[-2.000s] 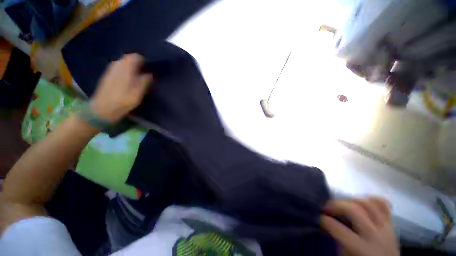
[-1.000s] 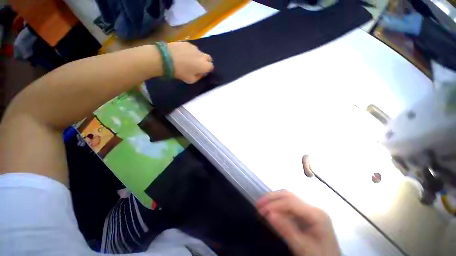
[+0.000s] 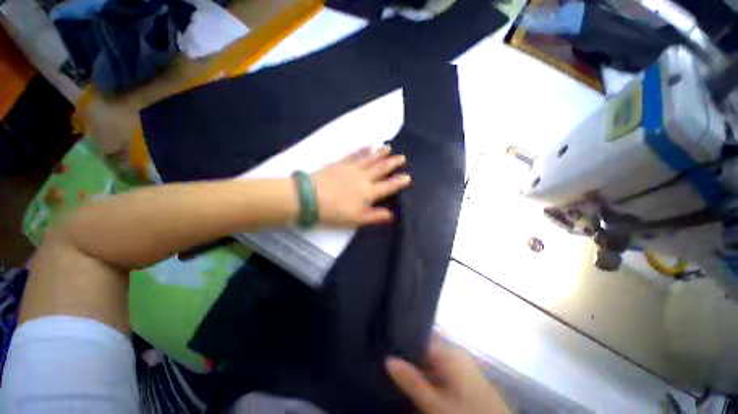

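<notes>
A long dark cut panel (image 3: 429, 194) lies across the white table and runs down over its front edge. My left hand (image 3: 364, 186) rests on the panel's left edge with fingers spread and palm down. My right hand (image 3: 441, 380) is at the panel's lower end by the table's front edge, thumb on the cloth, the other fingers partly hidden. Another dark panel (image 3: 259, 113) lies flat at the upper left, reaching up to the top. The presser foot area (image 3: 607, 247) of the machine is to the right, apart from the cloth.
The white machine head (image 3: 623, 129) with a blue stripe stands at the right. A denim-blue cloth heap (image 3: 117, 40) and orange-yellow tape (image 3: 283, 32) are at the upper left. Green printed cloth (image 3: 162, 299) hangs at the lower left, with dark cloth over the lap.
A dark panel now lies across the table in front of the machine, under my left hand. My left hand has moved right and down from the flat panel; its fingers have spread.
</notes>
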